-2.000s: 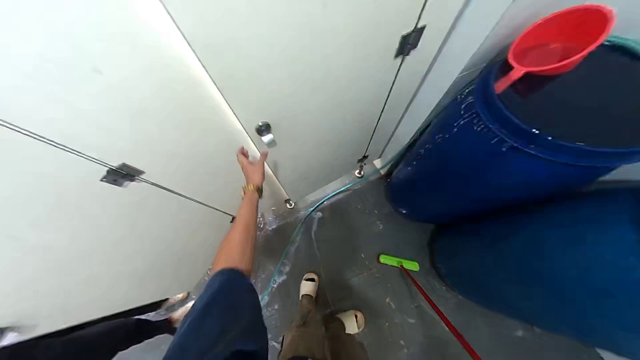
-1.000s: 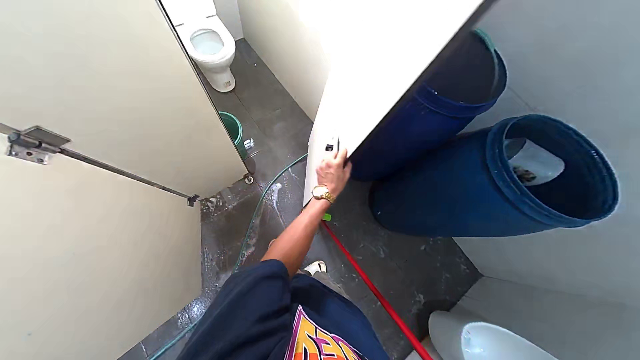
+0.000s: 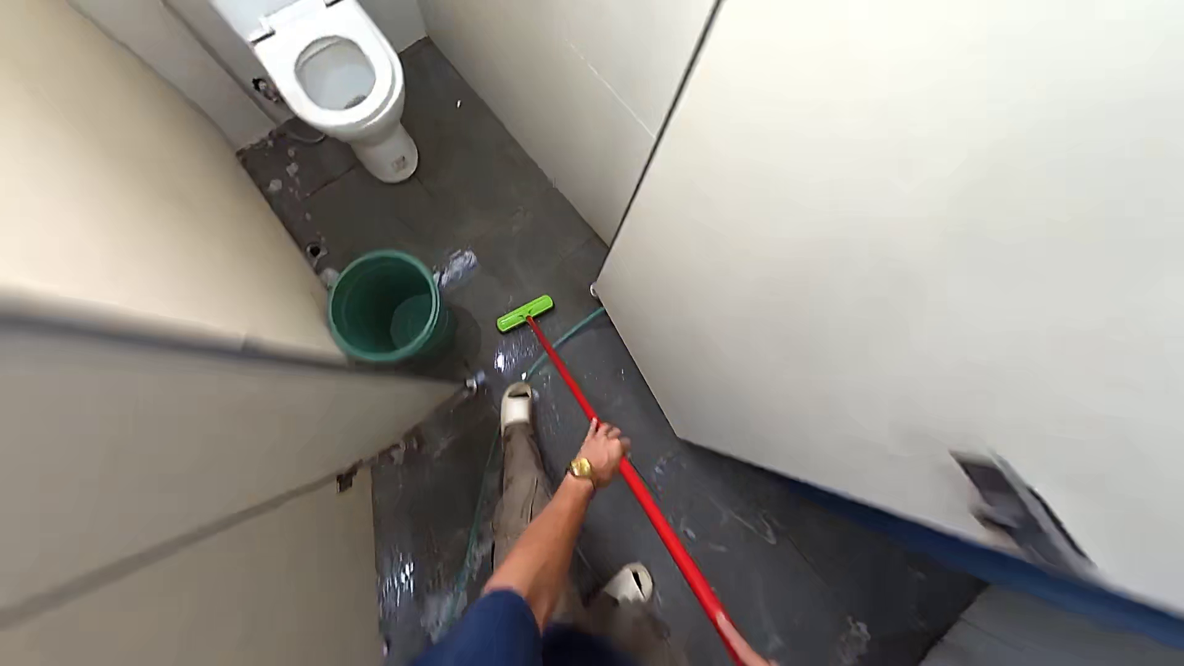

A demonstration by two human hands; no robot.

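Note:
My left hand [image 3: 605, 451], with a gold watch at its wrist, grips the red pole [image 3: 668, 536] of a floor tool around its middle. The pole's green head [image 3: 524, 314] rests on the wet grey floor, just inside a toilet cubicle. At the bottom edge my right hand [image 3: 743, 646] is at the upper end of the pole, mostly cut off by the frame. A green bucket [image 3: 432, 340] stands to the left of the green head.
A white toilet [image 3: 387, 153] with a raised lid stands at the cubicle's back. The open door panel [image 3: 888, 259] fills the right side; partitions [image 3: 139, 203] line the left. A thin green hose [image 3: 578, 326] crosses the floor by my feet in pale slippers.
The left hand was at the door's edge a second ago; now it holds the red pole. The door stands open, while two seconds ago it was closed. The green head has moved into the cubicle.

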